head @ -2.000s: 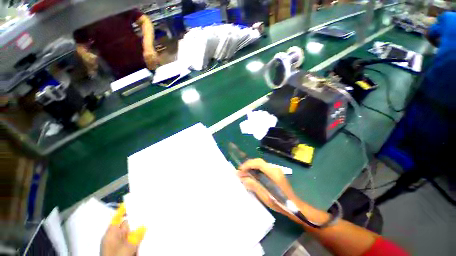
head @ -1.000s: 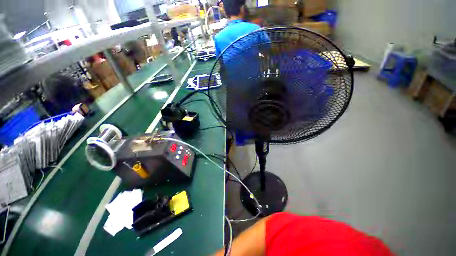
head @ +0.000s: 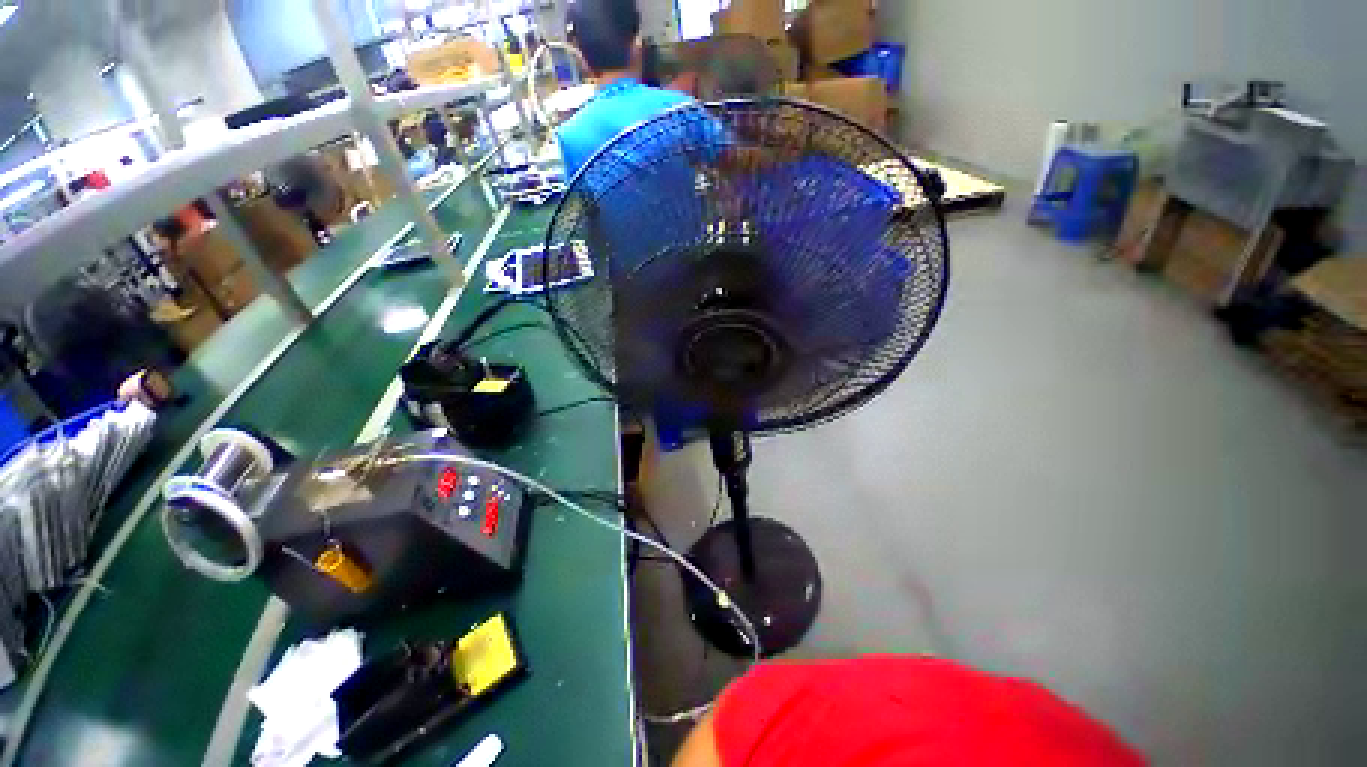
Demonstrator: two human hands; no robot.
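Observation:
Neither of my hands shows; only my red sleeve and a bit of upper arm are at the bottom edge. The black solder feeder box (head: 393,528) with red digits stands on the green bench, a pale solder reel (head: 222,507) at its left. An orange-yellow handle (head: 343,567) sticks out at its side. In front lie the black iron stand with its yellow sponge (head: 487,656) and crumpled white paper (head: 306,692). A whitish feed tube (head: 600,519) runs from the box down past the bench edge. A narrow white strip (head: 480,751) is cut off at the bottom.
A black floor fan (head: 726,345) stands right beside the bench edge. A person in blue (head: 630,128) is behind it. A white row of panels (head: 68,487) leans at the far left. A second black stand (head: 468,396) and a panel (head: 543,267) lie farther along. Blue stool (head: 1085,191), cartons at right.
The view has swung right, away from the white panels. My hands, the iron and the stack in front of me have left the picture. The fan and floor have come into view.

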